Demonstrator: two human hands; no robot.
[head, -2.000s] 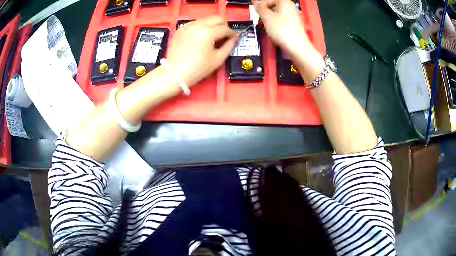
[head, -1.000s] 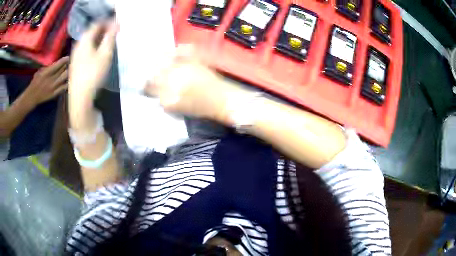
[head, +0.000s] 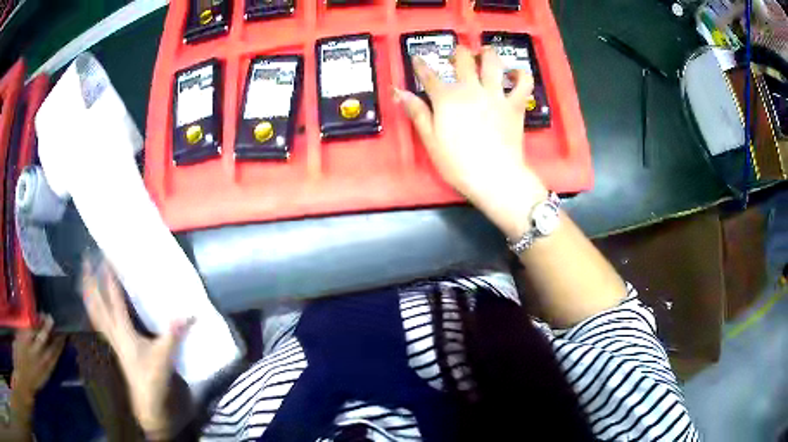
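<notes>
A red blister tray (head: 294, 192) holds black units in two rows. The front row shows white labels and gold dots, as on the third unit (head: 347, 84). My right hand (head: 471, 121) lies over the fourth and fifth front units with fingers spread and bent. Its fingertips are on or just above their labels; contact is hard to tell, and no loose label shows in it. A long white label strip (head: 142, 250) runs down past the bench edge. My left hand (head: 134, 337), blurred, is at its lower end, fingers apart, thumb over the strip.
A label roll (head: 39, 194) stands at the left, beside red stacked trays (head: 15, 293). Another person's hand (head: 36, 354) is at the lower left. A grey-white container and clutter (head: 715, 121) are at the right. Dark thin items (head: 644, 116) lie on the green bench.
The view swung left, then back to the tray. My left hand left the units for the strip; my right hand went to the strip and returned, now spread over the right-hand units.
</notes>
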